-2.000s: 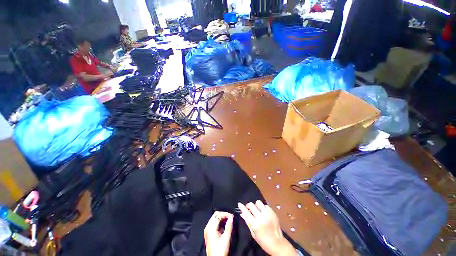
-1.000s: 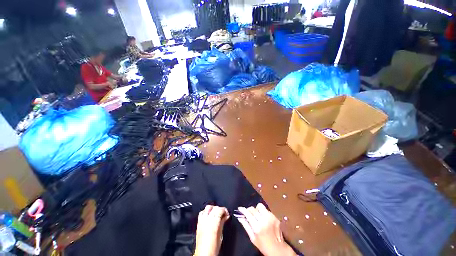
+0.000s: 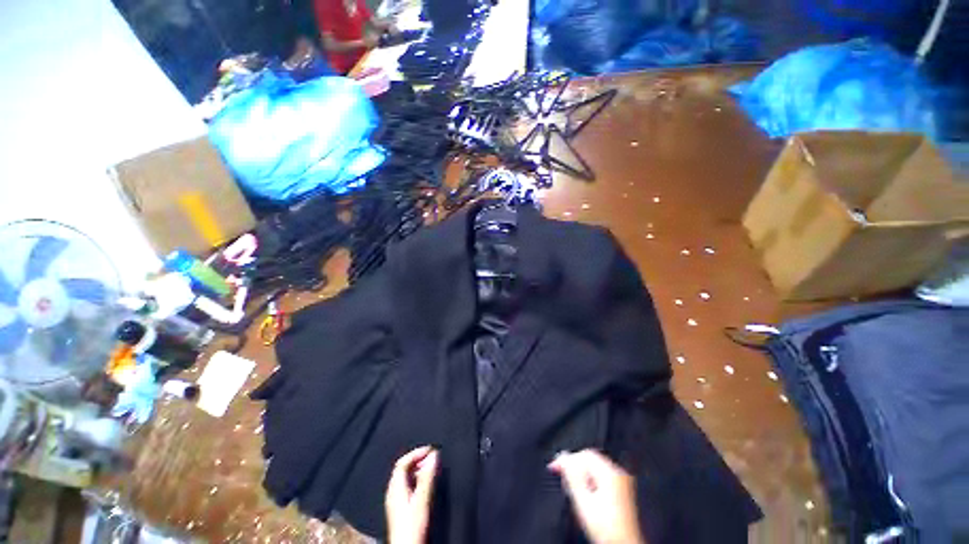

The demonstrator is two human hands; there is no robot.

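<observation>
A black suit jacket (image 3: pixel 531 351) lies spread front up on the brown table (image 3: pixel 680 234), its collar away from me and shiny lining showing at the neck. Hanger hooks (image 3: pixel 510 186) stick out at the collar. My left hand (image 3: pixel 410 494) is low over the jacket's left front, fingers curled. My right hand (image 3: pixel 597 491) is over the right front, fingers bent, with a small pale glint at the fingertips. Both hands are blurred; whether either pinches cloth or holds something small cannot be told.
Black hangers (image 3: pixel 563 122) lie tangled beyond the collar. An open carton (image 3: pixel 818 223) and folded dark garments (image 3: pixel 903 393) are at right. Blue bags (image 3: pixel 303 133) stand at the far left and far right. A fan (image 3: pixel 48 303), small clutter and orange-handled scissors (image 3: pixel 273 322) are at left. A person in red (image 3: pixel 345 32) is far off.
The view has tilted down and turned left, showing more of the jacket and the fan. My hands, close together before, are now well apart over the two jacket fronts.
</observation>
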